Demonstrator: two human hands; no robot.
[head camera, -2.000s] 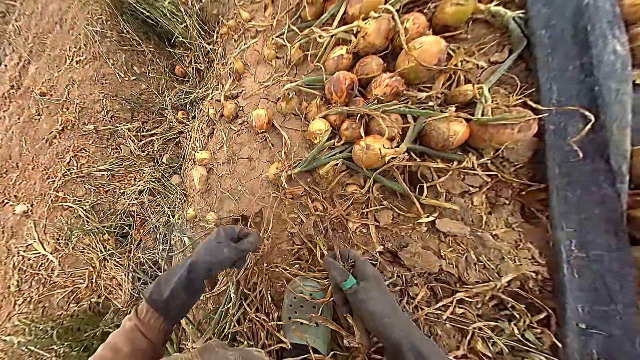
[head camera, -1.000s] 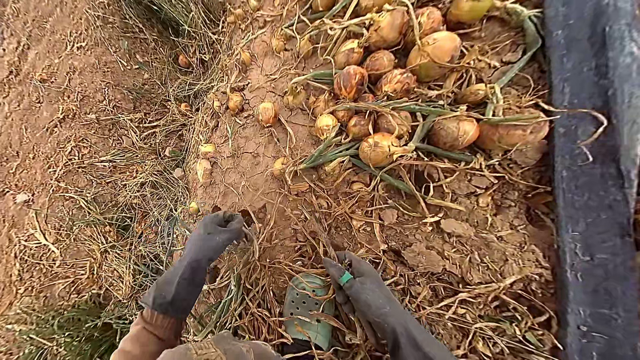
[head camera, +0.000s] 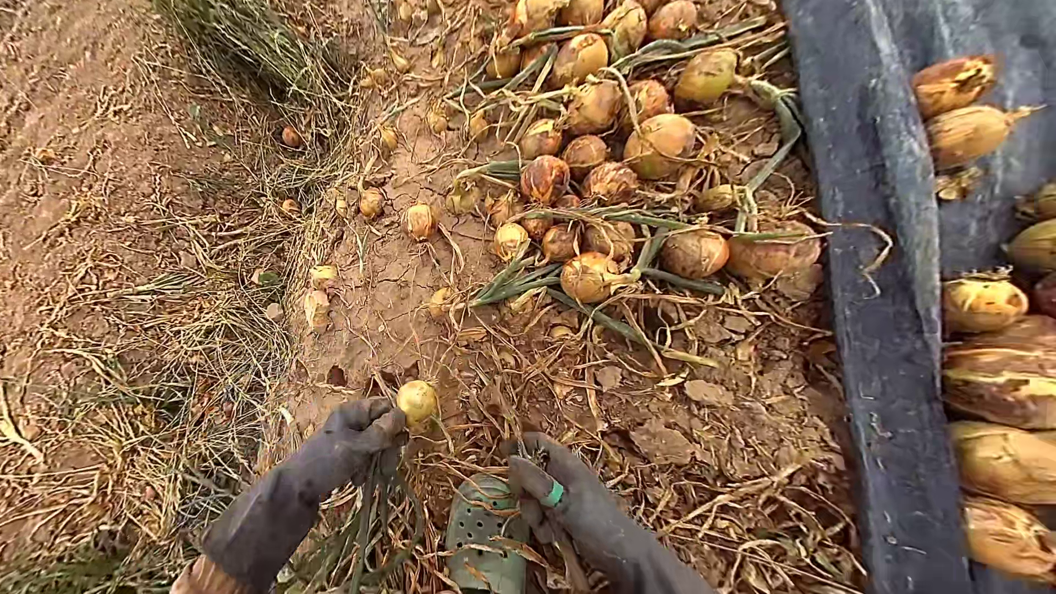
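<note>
My left hand, in a dark glove, is closed around the green leaves of a small yellow onion; the bulb sits just right of the fingertips and the leaves hang below. My right hand, gloved too, with a green band on one finger, is closed on dry brownish stalks at lower centre. Between the hands, lower down, is the toe of a green clog with holes. Ahead, onions with green and dry leaves lie in a pile on cracked soil.
Dark plastic sheeting runs along the right, with more onions lying on it. Small onions are scattered left of the pile. Dry grass and a tuft of weeds border the bare soil at left.
A small yellow onion now shows at my left hand, which held no visible bulb in the earlier frames. My right hand stays low beside the clog.
</note>
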